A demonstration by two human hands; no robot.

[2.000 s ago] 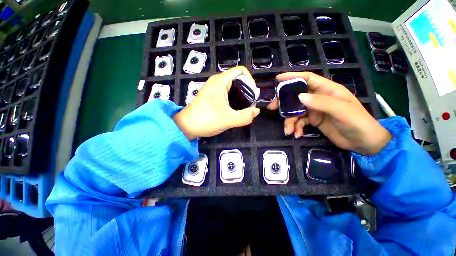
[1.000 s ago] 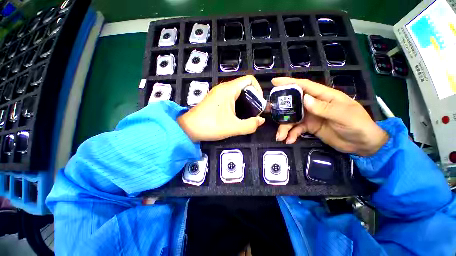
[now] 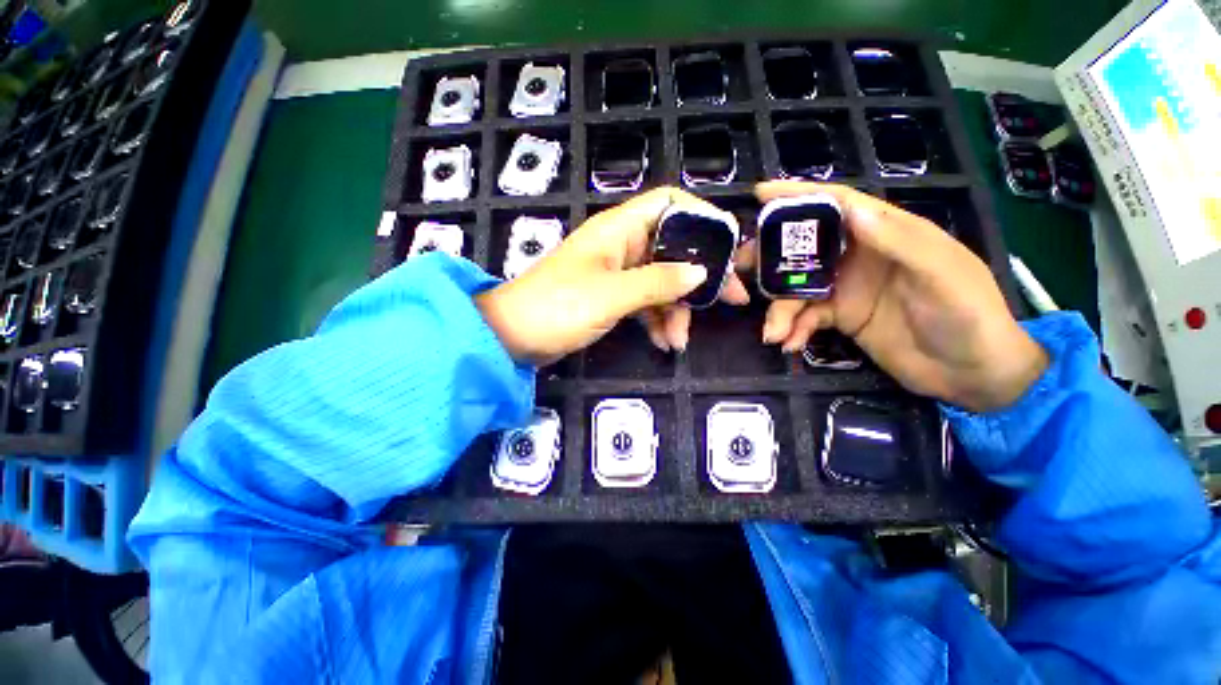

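My left hand (image 3: pixel 583 288) holds a smartwatch unit (image 3: pixel 696 252) by its rim, its dark screen up and my thumb on the glass. My right hand (image 3: pixel 924 295) holds a second smartwatch unit (image 3: pixel 799 250) close beside it; its screen shows a white QR-like code with a small green mark below. Both units are above the black foam tray (image 3: pixel 643 506). Some units in the tray lie face down with silver-white backs (image 3: pixel 623 443), others lie with black screens up (image 3: pixel 864 443). My hands and sleeves hide several pockets.
Stacked black foam trays (image 3: pixel 161 214) with units stand at left, above a blue tray (image 3: pixel 101 515). At right are an off-white instrument (image 3: pixel 1138 174) with a bright screen, a few loose watch units (image 3: pixel 1028 167) and a thin pale stick (image 3: pixel 1031 285). A green mat (image 3: pixel 301 201) lies beneath.
The right unit's screen went from black to showing the code, and the unit turned more upright. The left unit turned from tilted to facing up, and my left thumb moved onto its screen.
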